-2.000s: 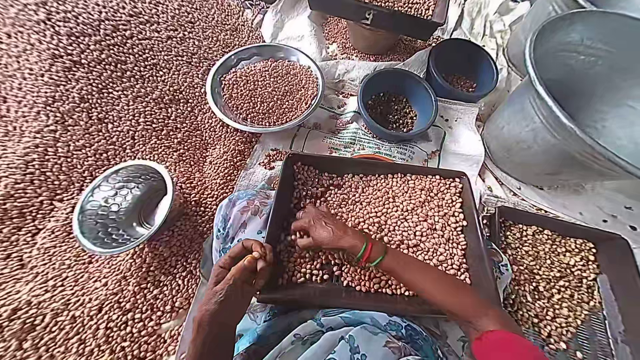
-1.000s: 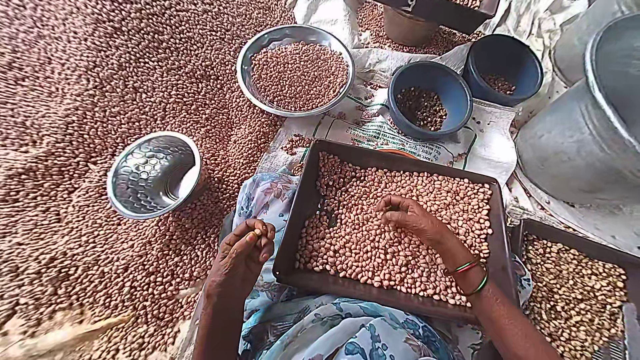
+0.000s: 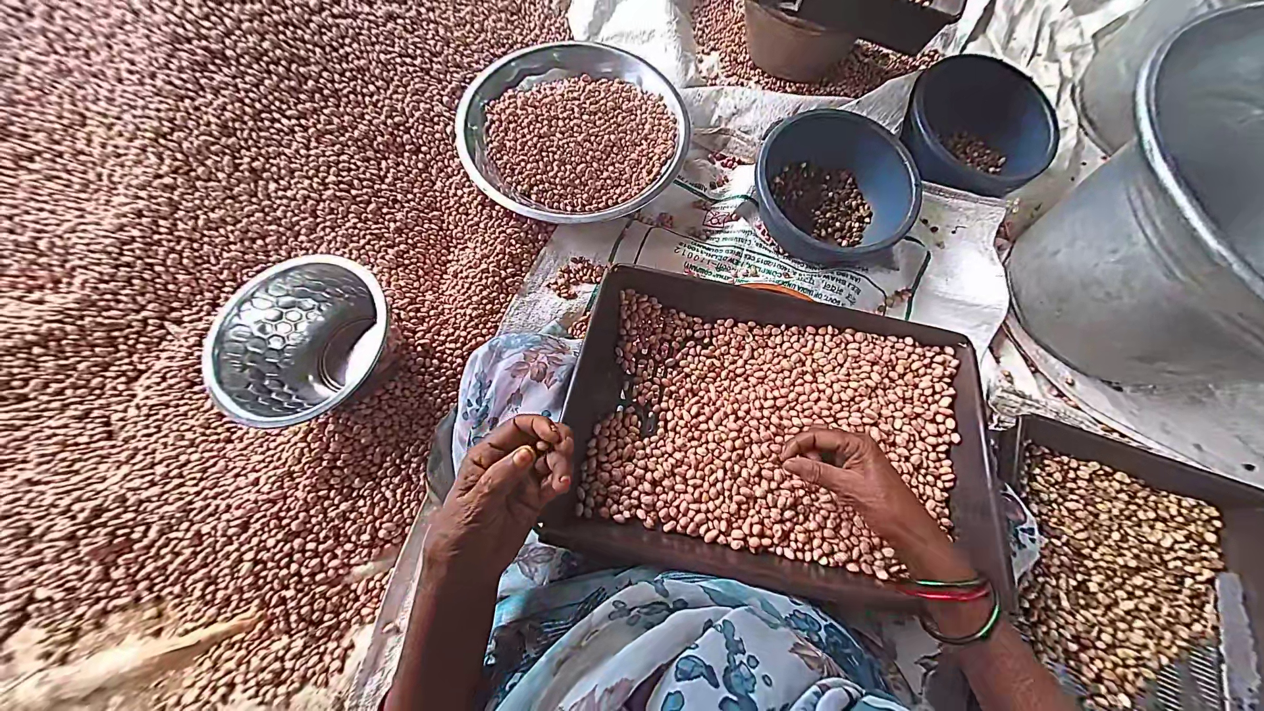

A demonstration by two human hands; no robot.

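A dark rectangular tray (image 3: 790,583) holding many pinkish-brown peanut kernels (image 3: 750,425) lies across my lap. Over its left edge is my left hand (image 3: 513,469), fingers curled around something small, which looks like a few kernels. My right hand (image 3: 839,469), with red and green bangles at the wrist, hovers over or touches the kernels right of the tray's middle. Its thumb and forefinger are nearly together; whether anything is between them cannot be told. Near the tray's upper left, a dark patch of its bottom shows.
A large heap of kernels (image 3: 197,178) spreads at left, with a tilted steel bowl (image 3: 286,395) on it. Beyond the tray stand a steel basin of kernels (image 3: 573,212) and two blue bowls (image 3: 839,252) (image 3: 978,183). At right are a metal tub (image 3: 1096,286) and another tray (image 3: 1126,459) of paler pieces.
My right hand was at the tray's left part two seconds ago and has moved right over the kernels. My left hand stays by the tray's left edge.
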